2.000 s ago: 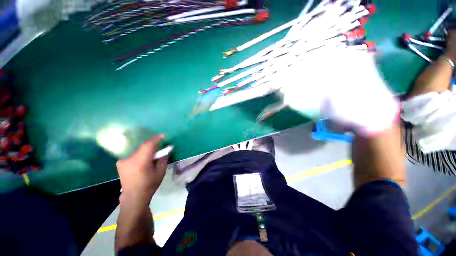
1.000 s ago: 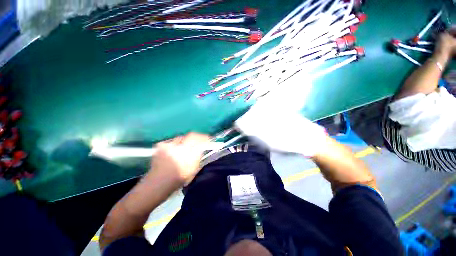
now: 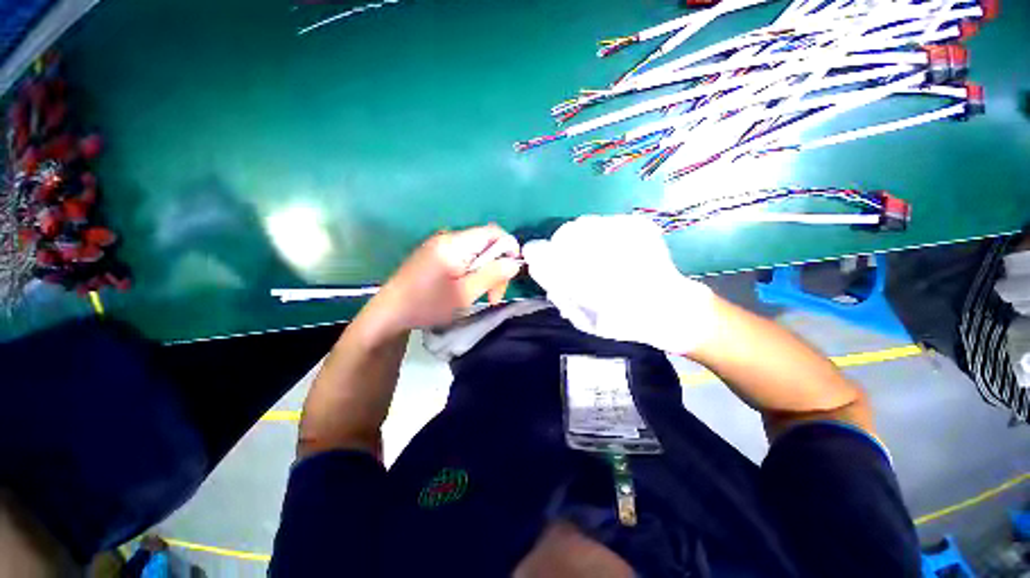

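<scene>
My bare left hand (image 3: 452,277) is closed on thin white sleeving (image 3: 322,294), which sticks out to the left over the green bench mat. My gloved right hand (image 3: 621,271) is shut on a harness. Its coloured wires and one white tube (image 3: 819,218) run right from the glove to a red connector (image 3: 892,212) near the bench edge. The fingertips of both hands meet in front of my body, with a bit of dark wire between them. The exact wire ends are hidden by the fingers.
Sleeved harnesses (image 3: 768,96) lie in a pile at the back right. A cluster of red connectors (image 3: 62,203) lies at the left edge, by a person's dark sleeve (image 3: 90,429). A blue stool (image 3: 825,294) stands below the bench edge.
My hands have come together, and the right has drawn a harness near the bench edge. The white sleeving remains in my left hand. The view has shifted, with the pile now further right.
</scene>
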